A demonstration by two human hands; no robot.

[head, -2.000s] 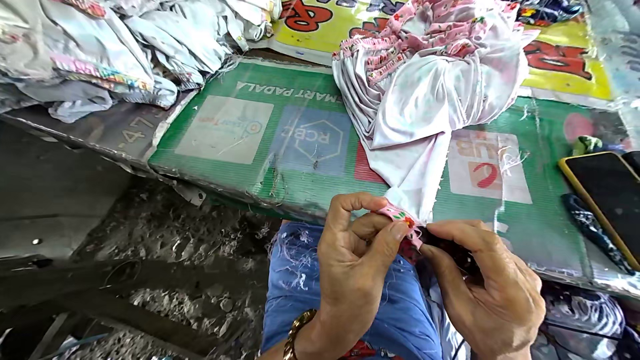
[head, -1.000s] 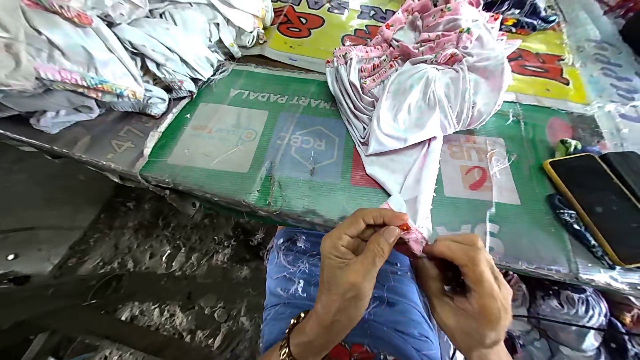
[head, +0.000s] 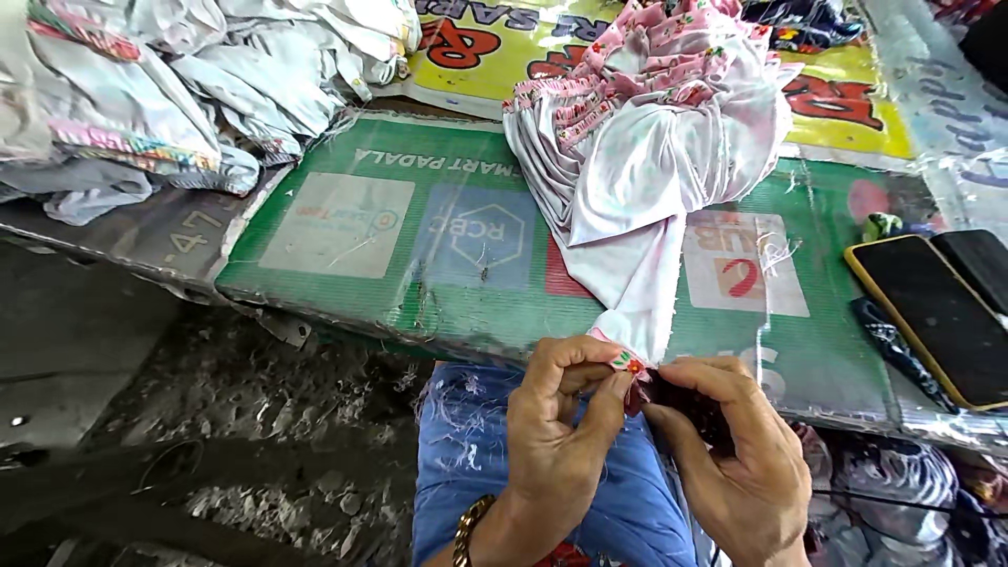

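A pile of pale fabric garments with pink floral trim lies at the table's upper middle, one tail of cloth hanging down toward me. At the near edge my left hand pinches the pink floral trim at the end of that tail between thumb and fingers. Close on its right, my right hand holds the other side of the same trim, with finger and thumb tips at its edge. Something dark shows under the right fingers; I cannot tell what it is.
More pale garments are heaped at the upper left of the covered table. A phone with a yellow case lies at the right, beside a dark case and a dark patterned cloth. Bundled fabric sits below the table's right side.
Both hands stay at the pink trim by the table edge. My right fingers have shifted slightly against the trim. The garment pile has stayed put.
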